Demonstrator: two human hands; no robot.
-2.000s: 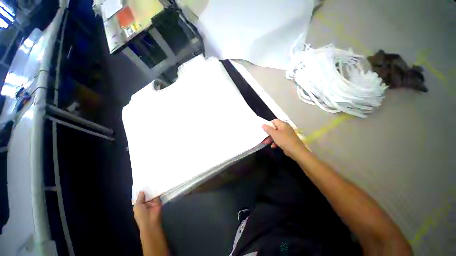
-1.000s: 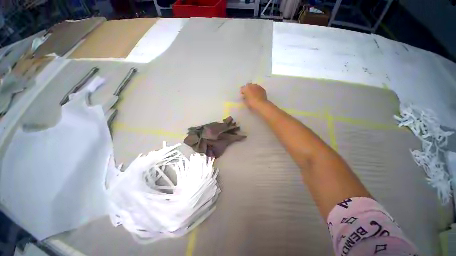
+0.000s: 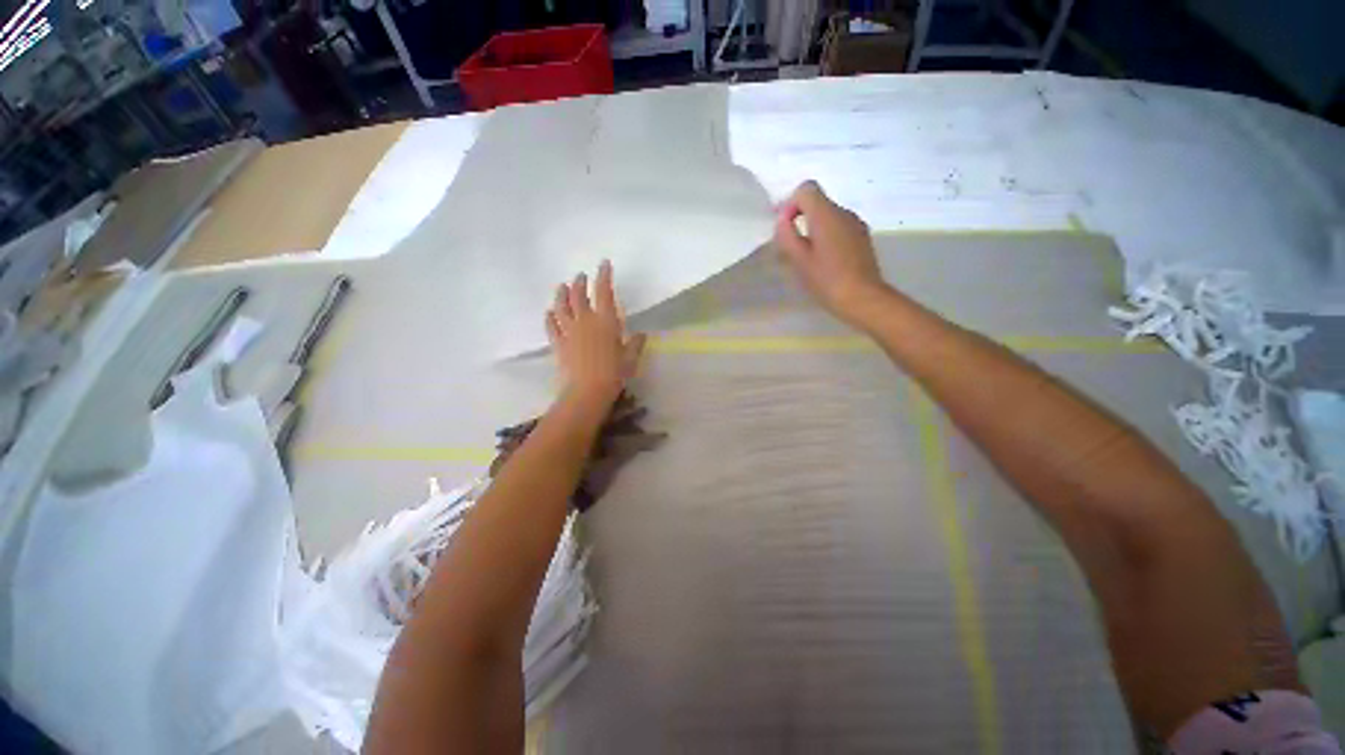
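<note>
A thin grey-beige sheet (image 3: pixel 590 185) lies over the far middle of the table, its near right edge lifted into a slanting fold. My right hand (image 3: pixel 826 244) pinches that edge at its right corner. My left hand (image 3: pixel 590 336) rests flat with fingers spread on the sheet near its near edge and holds nothing. Below it, my left forearm partly covers a crumpled dark brown rag (image 3: pixel 608 454) and a looped bundle of long white strips (image 3: pixel 553 627).
White cut panels (image 3: pixel 155 568) lie at the left, with slim dark metal pieces (image 3: pixel 314 328) beyond. Small tangled white strips (image 3: pixel 1239 391) lie at the right. Yellow guide tape (image 3: pixel 951 561) crosses the table (image 3: pixel 767 590). A red bin (image 3: pixel 536 67) stands beyond it.
The stack of panels has left my hands. My left hand has come into view over the table. My right hand has moved right and now holds up the sheet's edge, which lay flat before.
</note>
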